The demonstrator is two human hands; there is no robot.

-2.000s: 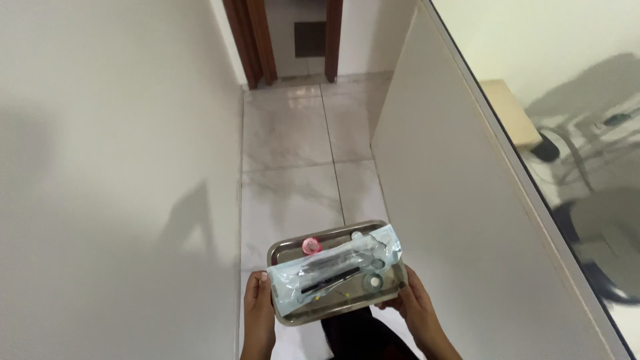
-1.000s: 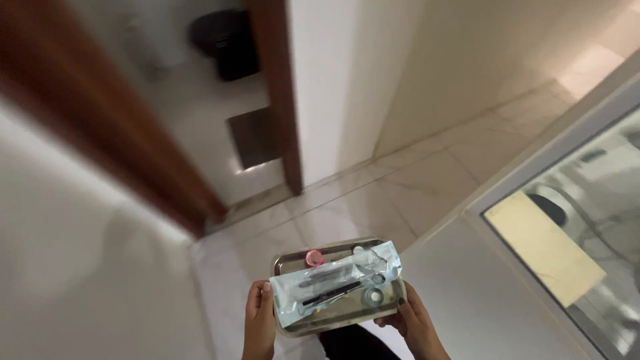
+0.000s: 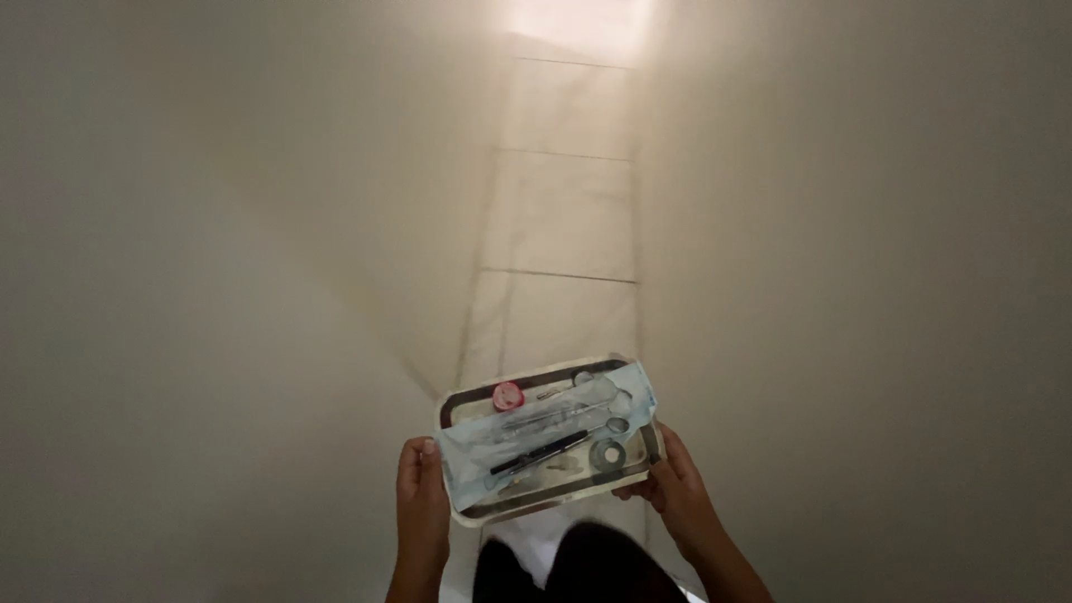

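A shallow metal tray (image 3: pixel 559 496) is held level between my two hands, above my dark-clothed legs. My left hand (image 3: pixel 423 486) grips its left end, thumb on the rim. At the right end my right hand (image 3: pixel 674 486) holds the rim, fingers partly underneath. Across the tray lies a clear and pale blue pouch (image 3: pixel 469 444) with slim metal instruments; a mouth mirror (image 3: pixel 617 425) shows at its right. A black-handled instrument (image 3: pixel 540 453) lies at the pouch's lower side. Behind the pouch sits a small round pink container (image 3: pixel 507 396); a round grey-green item with a pale centre (image 3: pixel 607 456) is near the right end.
A narrow corridor with a pale tiled floor (image 3: pixel 561 218) runs straight ahead. Plain walls stand close on both sides, the left wall (image 3: pixel 251 293) and the right wall (image 3: pixel 837 293). Bright light falls on the floor at the far end (image 3: pixel 578 25).
The view has turned from the wooden door frame and glazed partition to a dimmer corridor. Both hands still hold the tray, with the pouch and small items on it.
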